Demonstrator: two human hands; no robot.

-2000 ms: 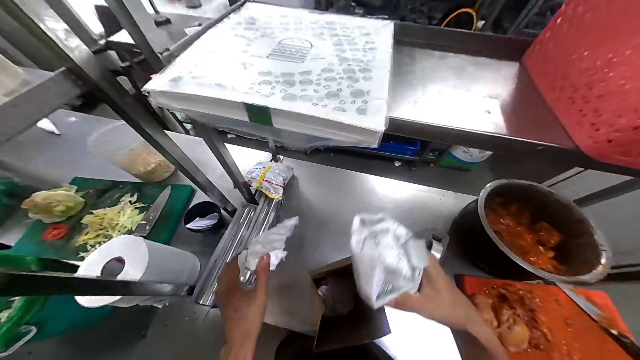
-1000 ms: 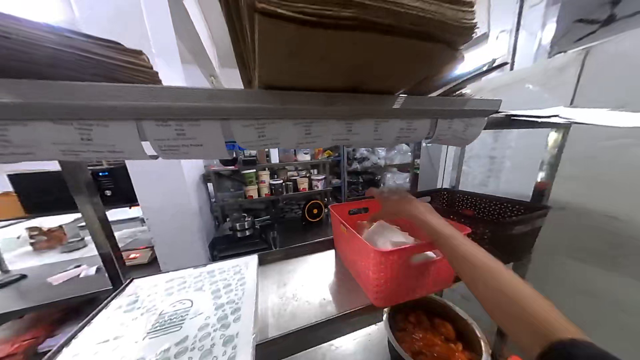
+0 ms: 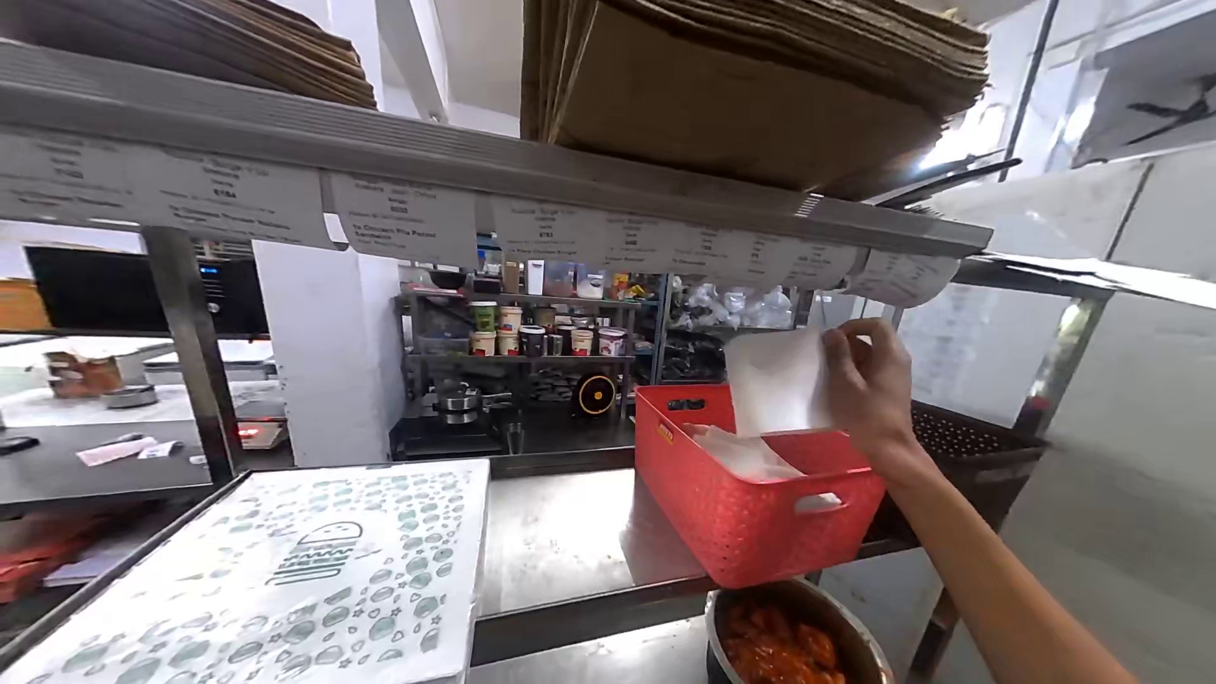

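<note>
My right hand (image 3: 869,385) pinches a white paper sheet (image 3: 777,382) between thumb and fingers, above a red plastic basket (image 3: 760,522). More white paper (image 3: 746,454) lies inside the basket. The basket stands on a steel shelf (image 3: 560,541), with a dark perforated basket (image 3: 969,442) just to its right. A stack of white printed wrapping paper (image 3: 351,570) with a burger drawing lies on the left of the shelf. My left hand is out of view.
A metal pot (image 3: 793,636) of red sauced food stands below the red basket. Paper slips hang from the overhead rail (image 3: 456,171), which carries stacks of brown cardboard (image 3: 741,104). A steel post (image 3: 190,351) rises at the left. Tubs (image 3: 532,340) fill a rack behind.
The view has swung up from the counter. My right hand, at the red basket's back edge a second ago, now holds a white sheet above it. My left hand has left the view.
</note>
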